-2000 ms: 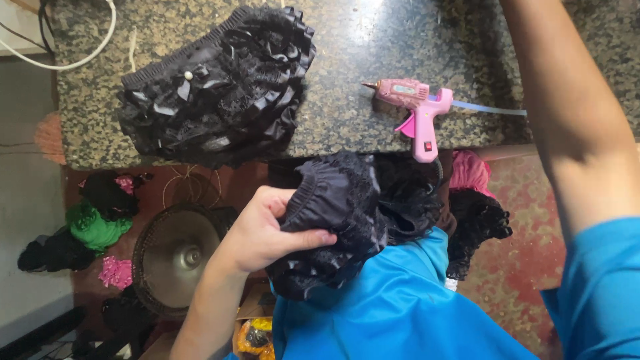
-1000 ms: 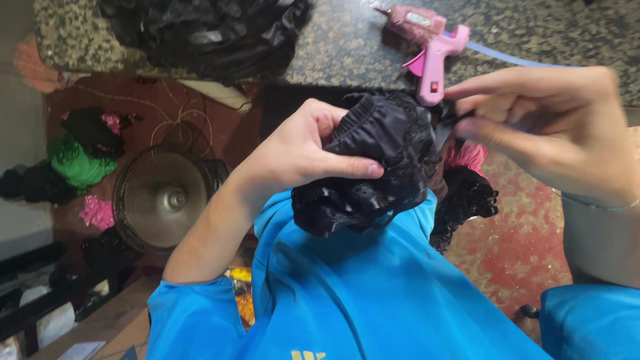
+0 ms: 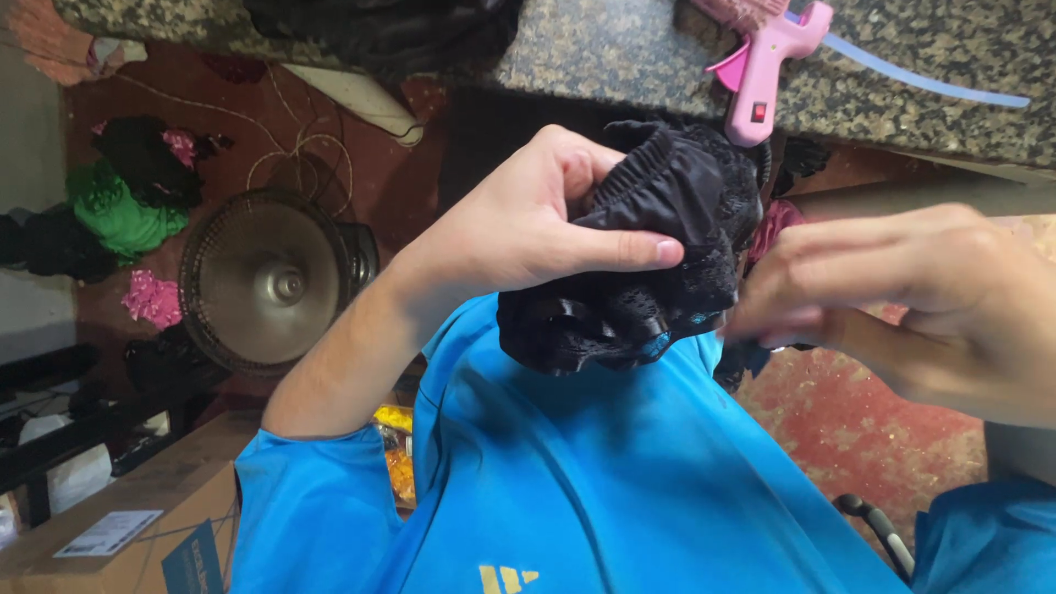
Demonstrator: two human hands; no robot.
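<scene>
A black garment with a gathered elastic edge and lace ruffles (image 3: 635,305) hangs over my lap, gripped near its elastic by my left hand (image 3: 528,214), thumb on top and fingers tucked inside. My right hand (image 3: 891,289) is blurred at the garment's right side, its fingertips bent close to the lace; whether they pinch anything is unclear. A pink hot glue gun (image 3: 763,74) lies on the granite counter just above, a translucent glue stick (image 3: 924,74) running out of its back. Another black ruffled garment (image 3: 396,33) rests on the counter at the upper left, partly out of view.
The granite counter's edge (image 3: 610,91) crosses the top. At left on the red floor stand a round fan (image 3: 280,280) with loose cords, a green cloth (image 3: 124,210), a pink cloth (image 3: 153,299) and black fabric. A cardboard box (image 3: 132,528) sits at the lower left.
My right arm, stretched over the counter at first, has come down beside the garment, and one second ago its fingers were at the garment's lace edge. My left hand keeps its hold. The view has shifted downward.
</scene>
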